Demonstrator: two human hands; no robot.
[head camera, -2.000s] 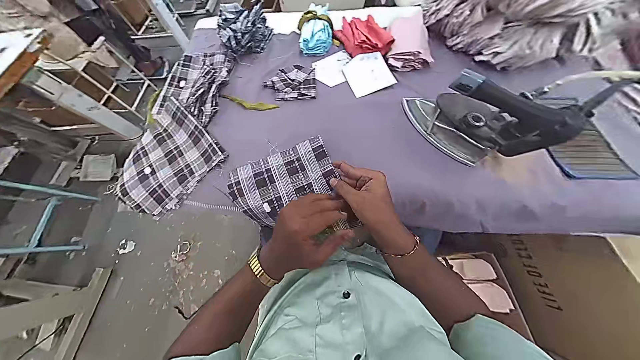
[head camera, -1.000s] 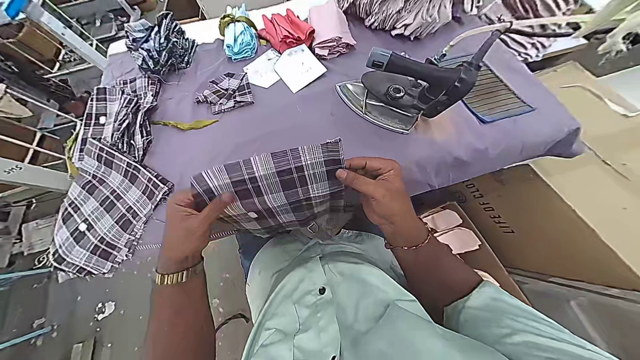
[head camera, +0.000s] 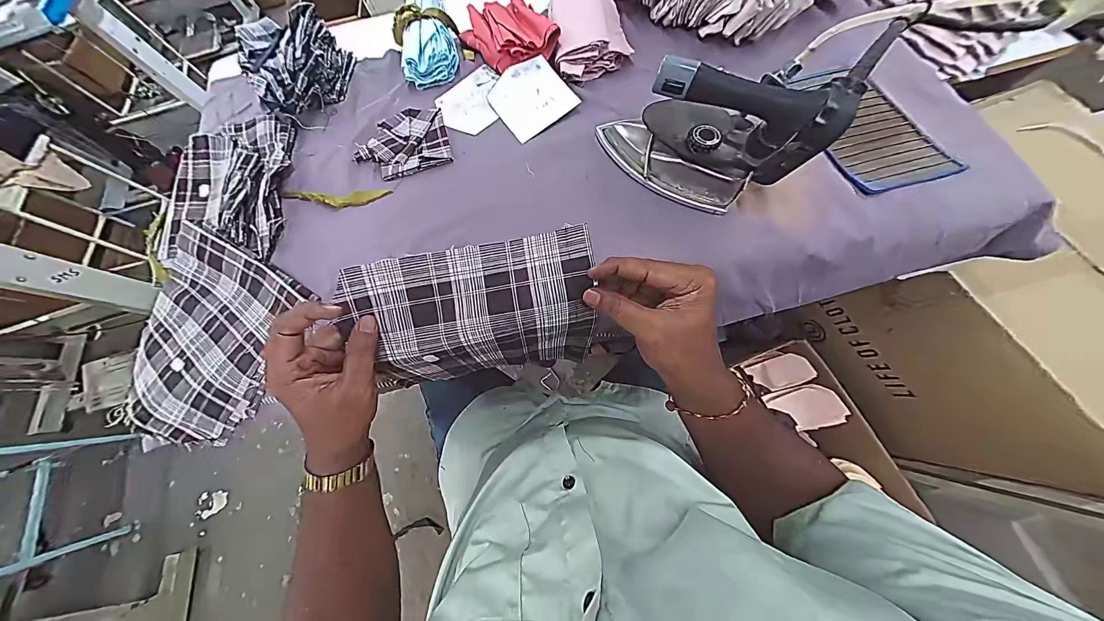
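Observation:
A plaid fabric piece (head camera: 470, 302) is stretched between my hands at the near edge of the cloth-covered table (head camera: 517, 194). My left hand (head camera: 323, 371) pinches its left end between thumb and fingers, and my right hand (head camera: 660, 315) pinches its upper right edge. Left of it, more plaid fabric (head camera: 207, 336) hangs over the table edge. Beyond the held piece lies a small folded plaid piece (head camera: 405, 145), near a yellow-green strip (head camera: 341, 199). An electric iron (head camera: 733, 129) rests at the right, its front part on the table cloth.
A blue-edged metal rest (head camera: 897, 142) lies behind the iron. Along the far side are a bunched plaid bundle (head camera: 293, 60), a light blue bundle (head camera: 429, 52), red fabric (head camera: 513, 34), pink fabric (head camera: 591, 39) and white cards (head camera: 533, 99). A cardboard box (head camera: 931, 379) stands below right.
My left hand, near my right hand two seconds ago, has moved left to the fabric's other end. The piece is now spread between both hands. The view has shifted.

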